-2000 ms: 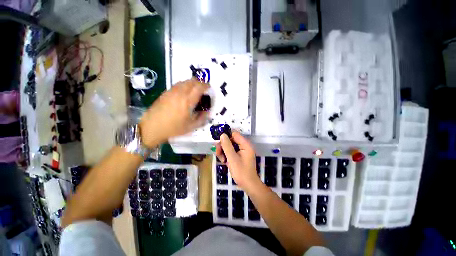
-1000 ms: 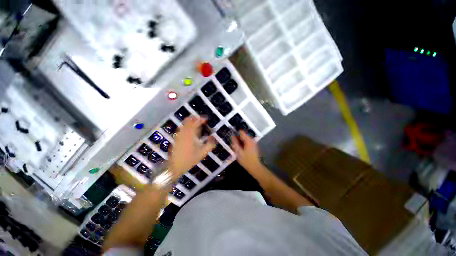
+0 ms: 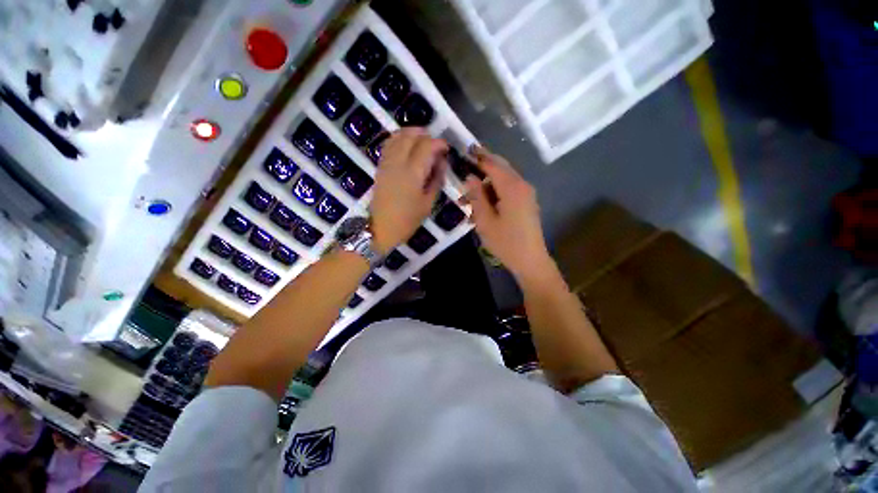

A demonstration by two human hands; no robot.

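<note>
A white blister tray [image 3: 429,89] slants across the middle, with glossy black housings [image 3: 333,96] in rows of pockets. My left hand [image 3: 408,183] is over the tray's right part, palm down with fingers bent; whether it holds anything is hidden. My right hand [image 3: 507,210] is at the tray's right edge, close beside my left fingers. A dark piece [image 3: 463,162], apparently a housing, is between its thumb and fingers. The fingertips of both hands are close together and partly blurred.
The machine front with red [image 3: 266,48], yellow, white-lit and blue buttons borders the tray at upper left. An empty white tray [image 3: 578,72] is at upper right. A foam sheet with black parts [image 3: 183,361] is at lower left. Brown cardboard [image 3: 674,327] lies at right.
The view has swung to the right and closer to the tray. Both hands have left the fixture and moved over the tray, then to its right end.
</note>
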